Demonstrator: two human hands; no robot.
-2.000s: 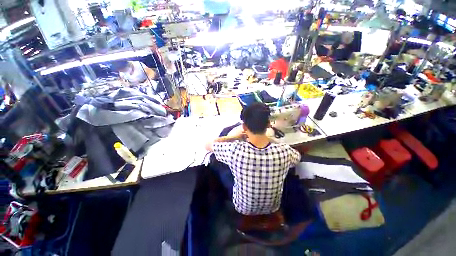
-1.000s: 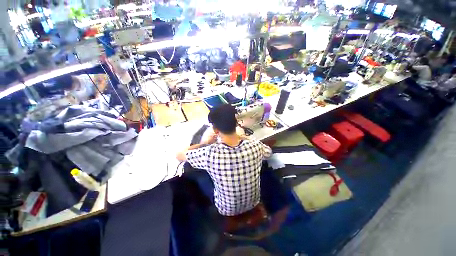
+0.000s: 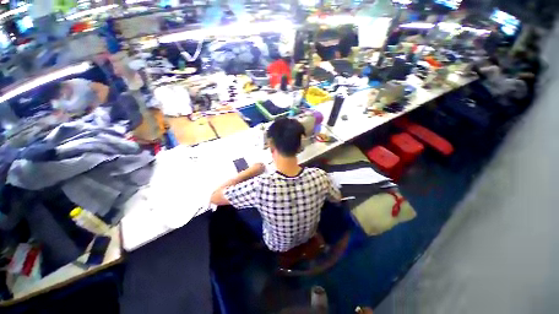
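Neither of my hands is in view. A seated person in a checked shirt (image 3: 291, 208) is in front, seen from behind and above. Their left forearm rests on the white table (image 3: 196, 168), beside a small dark piece (image 3: 241, 164). Their right arm hangs by the side stack of black and white cut pieces (image 3: 360, 176); that hand is hard to make out. The sewing machine (image 3: 308, 124) is partly hidden behind their head. A long dark fabric (image 3: 167, 270) hangs below the table edge on the left.
Rumpled grey garments (image 3: 92, 162) lie left, near a yellow-capped bottle (image 3: 89, 221). Red stools (image 3: 384, 158) and a pale wall (image 3: 490, 214) are right. A beige board (image 3: 380, 216) carries a red strap (image 3: 397, 203). A small blurred pale object (image 3: 319, 299) shows at the bottom edge.
The view has swung right, so the scene has shifted left. The person's head has lifted. Their right arm has moved out towards the side stack. The small dark piece now lies clear beside the left forearm.
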